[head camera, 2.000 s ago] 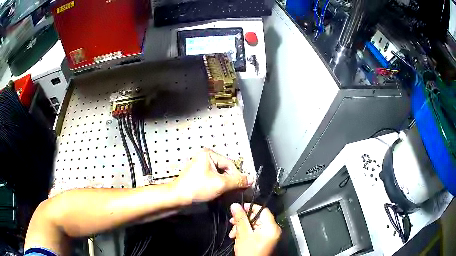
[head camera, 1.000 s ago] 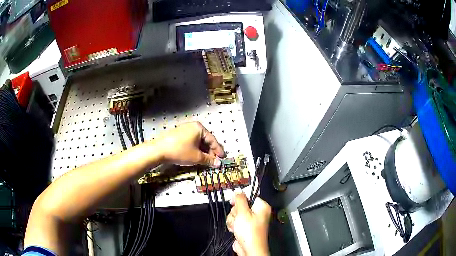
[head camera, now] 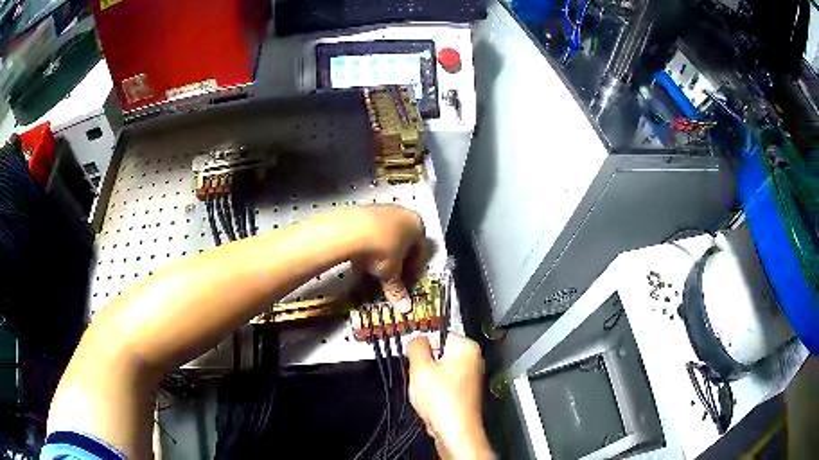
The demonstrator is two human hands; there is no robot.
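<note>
A brass-coloured slotted fixture (head camera: 366,325) with a reddish-brown front edge lies at the table's near right edge. Black cables (head camera: 384,377) hang from its slots over the edge. My left hand (head camera: 395,256) reaches over from the left with fingertips down on the fixture's slots; whether they pinch a cable end is hidden. My right hand (head camera: 444,382) is just in front of the fixture, closed on black cables, with cable ends (head camera: 446,286) standing up beside the fixture's right end. A yellow bar (head camera: 301,311) extends left of the fixture.
On the perforated table (head camera: 148,216), a second fixture (head camera: 215,180) with cables sits rear left, and stacked fixtures (head camera: 395,135) rear right by the touchscreen panel (head camera: 377,72). A red housing (head camera: 180,49) stands behind. Grey cabinet (head camera: 575,207) and bowl feeder (head camera: 741,310) stand right.
My left hand first moved left and up off the right corner, uncovering the fixture, then came down onto its slots. My right hand has moved slightly up and left, close against the fixture.
</note>
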